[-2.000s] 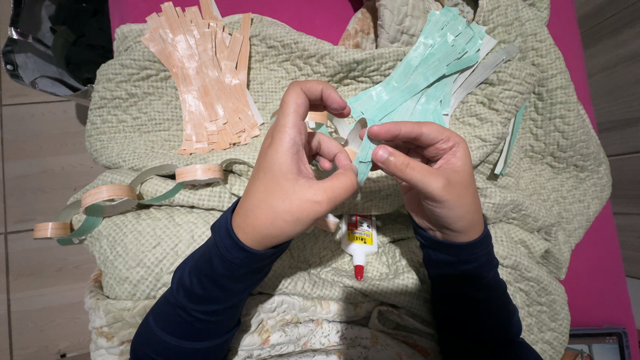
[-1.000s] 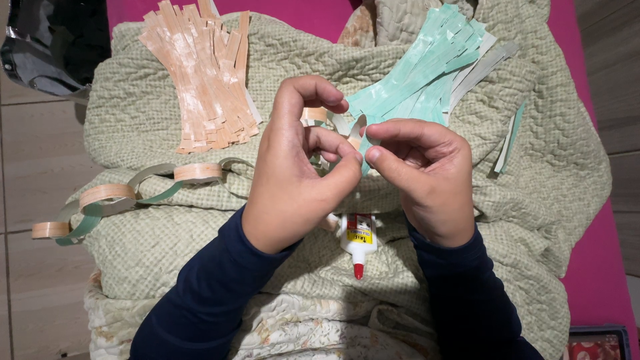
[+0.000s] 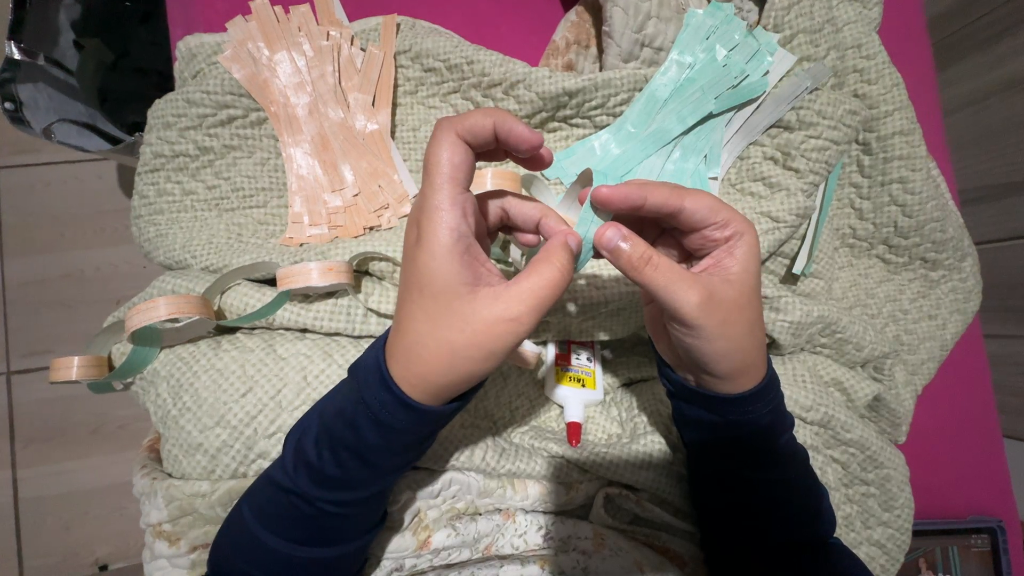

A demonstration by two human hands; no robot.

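My left hand [image 3: 488,256] and my right hand [image 3: 688,272] pinch a green paper strip [image 3: 588,228] between thumbs and fingers, in front of the chest. It curves into a loop near other links, partly hidden by my left hand. A paper chain [image 3: 170,308] of orange and green loops runs out to the left. A white glue bottle [image 3: 574,380] with a red cap lies below my hands, its tip toward me. Orange strips [image 3: 336,128] are piled at the upper left, green strips [image 3: 680,104] at the upper right.
A rumpled green quilt [image 3: 848,336] lies under everything, over a bright pink surface [image 3: 952,416]. One green and white folded strip [image 3: 818,220] is at the right. A black shiny bag [image 3: 84,72] stands at the upper left, and a tablet-like device [image 3: 960,548] sits at the lower right corner.
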